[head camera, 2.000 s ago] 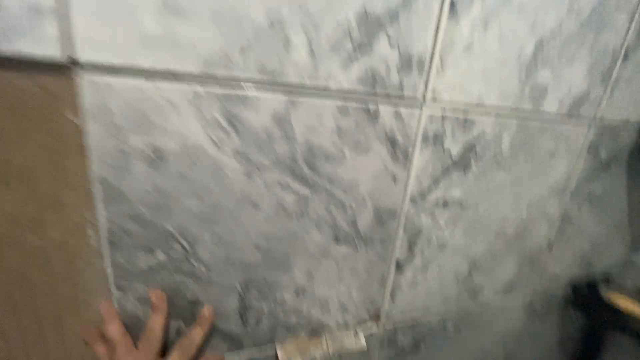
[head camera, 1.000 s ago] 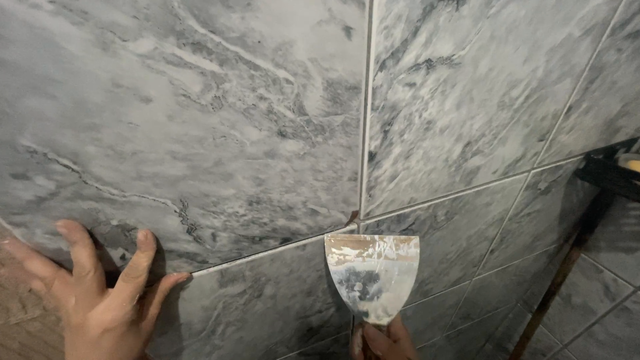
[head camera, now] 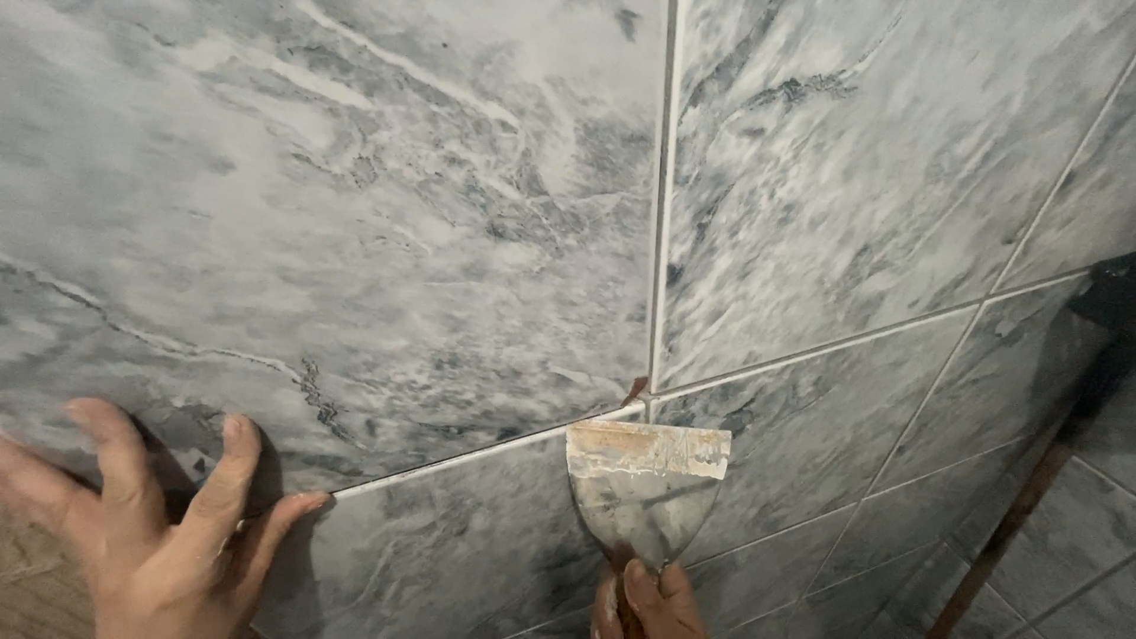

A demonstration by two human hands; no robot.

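My left hand [head camera: 177, 524] rests with spread fingers on the lower left part of a large grey marbled wall tile [head camera: 426, 222]; its thumb touches the joint at the tile's bottom edge. Low in the middle, my right hand [head camera: 648, 603] grips a putty knife [head camera: 652, 497] by its handle, blade upward. The blade is smeared with dried whitish and brown residue, and its edge lies just below the joint where tiles meet. A small reddish-brown piece [head camera: 635, 390] sticks out at the tile's lower right corner.
More marbled tiles [head camera: 870, 195] continue to the right and below. A dark object [head camera: 1109, 293] and a brown bar [head camera: 1003, 541] slant along the right side. A brown surface [head camera: 31, 559] shows at the lower left.
Two seconds ago the view was blurred and only my left fingers showed clearly. Since one second ago, both hands have stayed in about the same places at the tile.
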